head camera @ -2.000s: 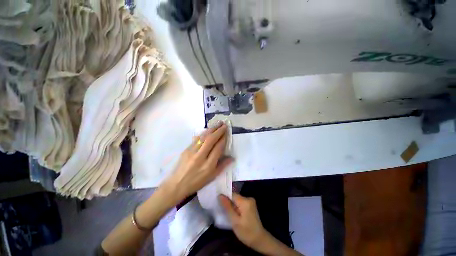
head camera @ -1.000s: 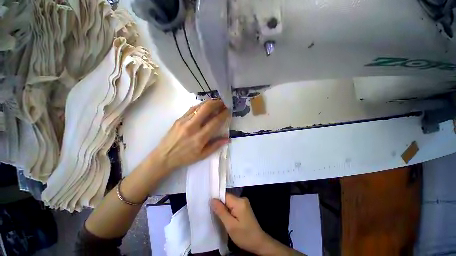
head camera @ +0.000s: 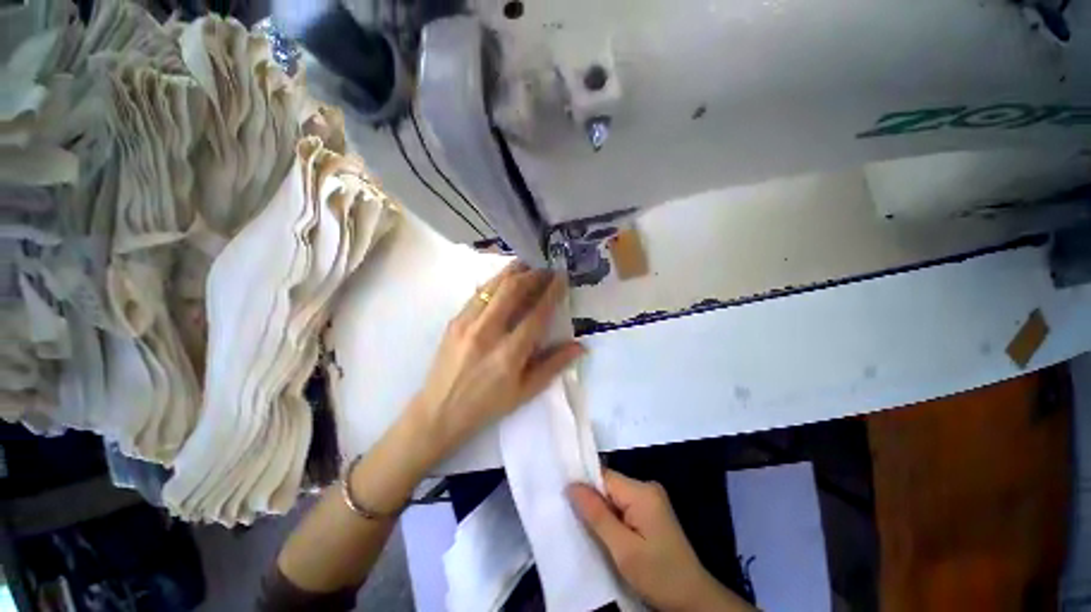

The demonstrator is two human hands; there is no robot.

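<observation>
A white fabric strip (head camera: 541, 448) runs from the presser foot area (head camera: 559, 254) down over the table's front edge towards the lap. My left hand (head camera: 497, 347) lies flat on its upper part, fingertips close to the foot, pressing it on the machine bed. My right hand (head camera: 640, 526) holds the strip's right edge below the table edge, thumb on top. The needle and the strip's far end are hidden by my fingers and the machine head. The off-white sewing machine head (head camera: 742, 108) stands above.
A fanned pile of cream cut pieces (head camera: 269, 347) lies at the left, with more ruffled bundles (head camera: 156, 155) behind it. Loose white pieces (head camera: 485, 556) lie low at the lap. Tan patches sit beside the foot (head camera: 629, 254) and at the table's right (head camera: 1026, 338).
Over the two seconds, my left hand and the strip's upper end have moved up to the foot. The strip now hangs longer and straighter, slanting to the lower right. The whole view has shifted slightly.
</observation>
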